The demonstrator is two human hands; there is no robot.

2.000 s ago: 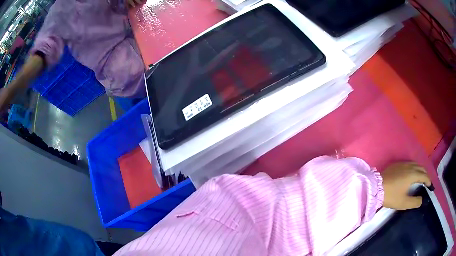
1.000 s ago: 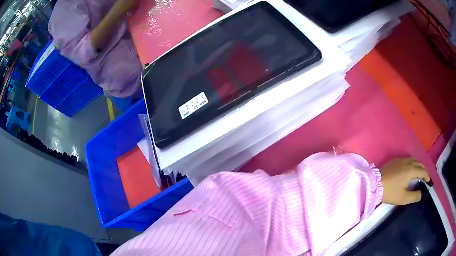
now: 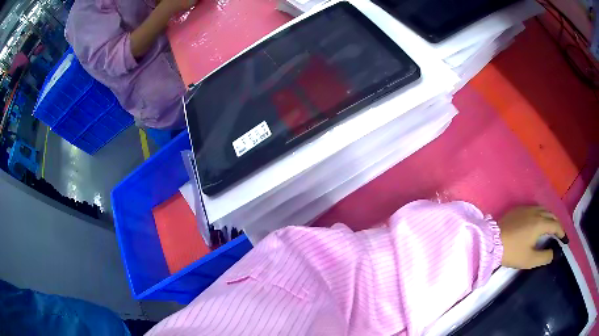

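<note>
My left hand (image 3: 529, 237), in a pink striped sleeve, rests with curled fingers at the upper edge of a glossy black tablet panel (image 3: 535, 298) at the lower right. A black cap shows on a fingertip. Something small and pale shows under the fingers; whether they grip it or the panel I cannot tell. White sheet edges border this panel, which the frame's bottom cuts off. My right hand is not in view. Nearer the middle, another black panel (image 3: 315, 79) with a white printed label (image 3: 251, 138) lies on a thick stack of white sheets (image 3: 368, 147).
Another panel (image 3: 440, 16) lies on a stack at the top right. The bench has pink-red film (image 3: 486, 157) and an orange-red patch (image 3: 525, 121). A blue bin (image 3: 128, 246) stands beside the bench, below the stack. A person (image 3: 134, 72) and stacked blue bins (image 3: 82, 108) are beyond.
My left hand has hardly moved. The other person's arm has moved up from the far left towards the bench. The view has shifted slightly.
</note>
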